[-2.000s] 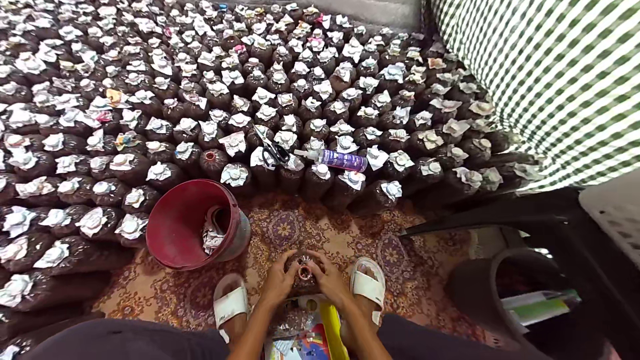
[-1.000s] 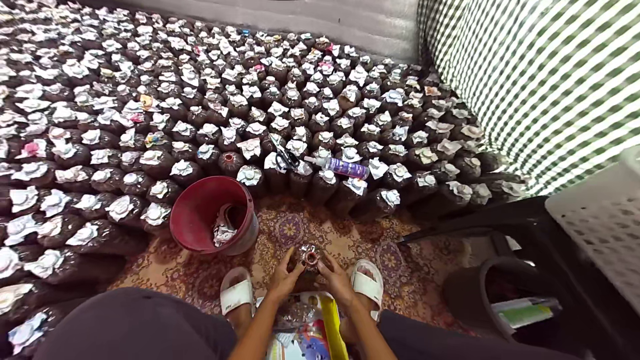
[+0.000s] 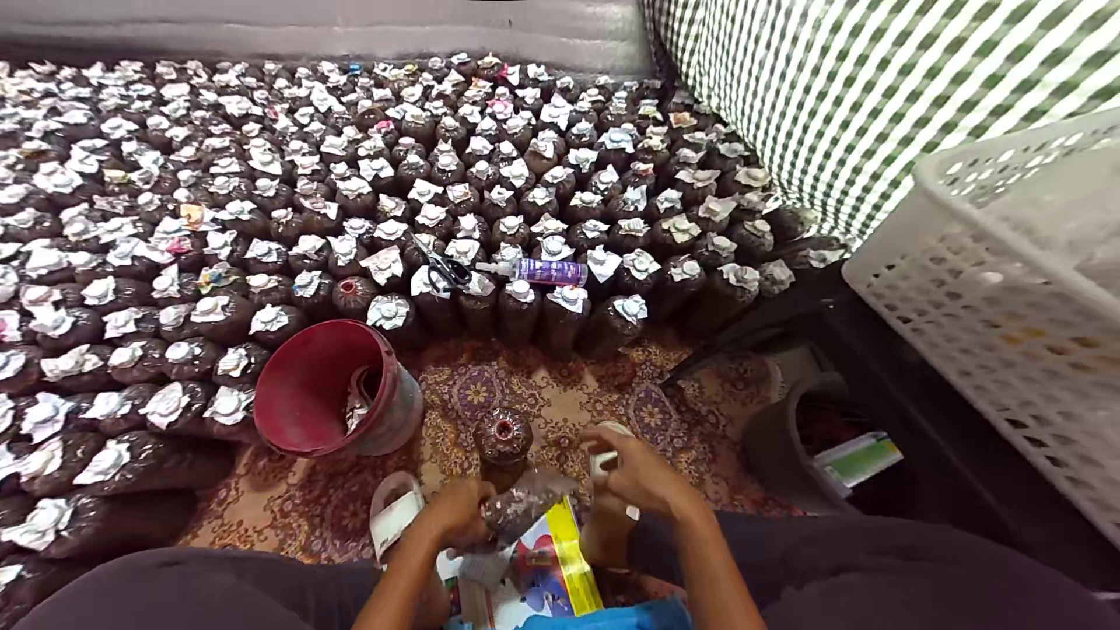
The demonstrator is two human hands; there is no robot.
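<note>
A dark filled plastic bag with a reddish ring at its neck (image 3: 503, 436) stands upright on the patterned floor covering, just ahead of my hands. My left hand (image 3: 462, 514) is at a blurred clear plastic bag (image 3: 525, 506) behind it; its grip is partly hidden. My right hand (image 3: 632, 468) is raised over the right sandal, fingers apart and holding nothing visible. Between my legs lies a colourful printed packet with a yellow edge (image 3: 570, 560). Scissors (image 3: 444, 267) and a purple-labelled bottle (image 3: 549, 271) rest on the front bags.
Many filled bags topped with white paper (image 3: 389, 311) stand in rows ahead and left. A red bucket (image 3: 401, 411) stands at front left. At right are a dark bin (image 3: 770, 446), a white perforated basket (image 3: 989, 289) and a checkered cloth (image 3: 840, 96).
Both hands have let go of the ringed bag, which now stands on the floor. My left hand has moved back to the clear plastic; my right hand has moved off to the right.
</note>
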